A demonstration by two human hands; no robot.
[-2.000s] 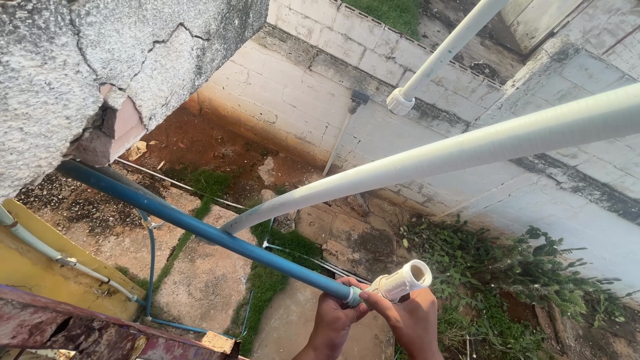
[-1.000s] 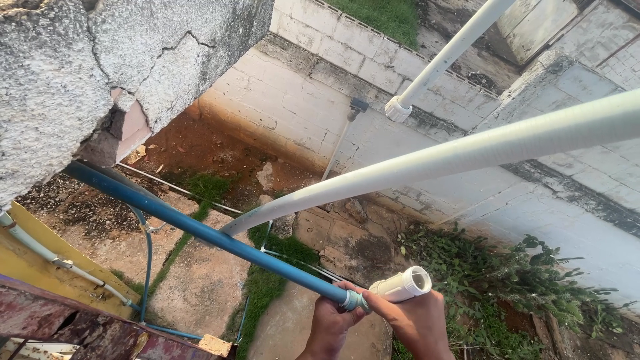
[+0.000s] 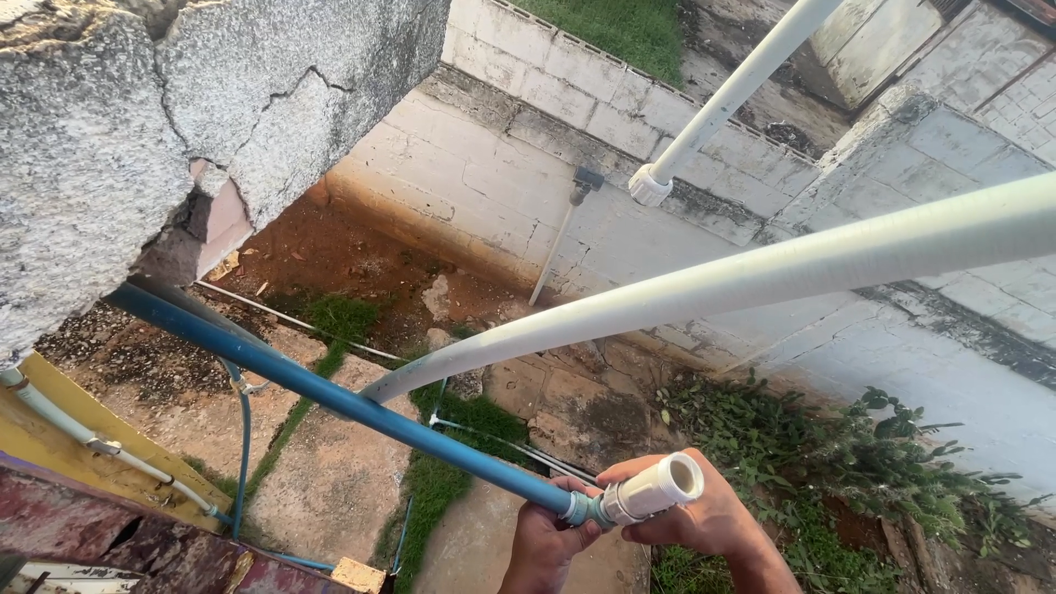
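Note:
A long blue pipe [image 3: 445,441] slants down from under the cracked concrete to a pale green fitting [image 3: 584,508] at its end. My left hand [image 3: 549,536] is closed around that end and the fitting, thumb in front. A white threaded plastic fitting [image 3: 643,495], its round mouth facing up and right, joins onto the green one. My right hand [image 3: 701,507] grips it from behind, with some fingers hidden. Above the hands a thick white pipe [image 3: 701,309] crosses from the right and meets the blue pipe. A thinner white pipe [image 3: 734,87] ends in a white union nut [image 3: 650,186] at the upper right.
Cracked concrete [image 3: 247,107] juts in at the upper left. Below it are a yellow panel [image 3: 74,437] with a pipe along it and a rusty metal edge [image 3: 140,528]. A white block wall [image 3: 511,165] stands beyond. Green plants [image 3: 841,462] grow at lower right.
The white fitting, which pointed up and right apart from the green one's line, now sits in line with the green fitting. My right hand has shifted around it; my left still holds the pipe end.

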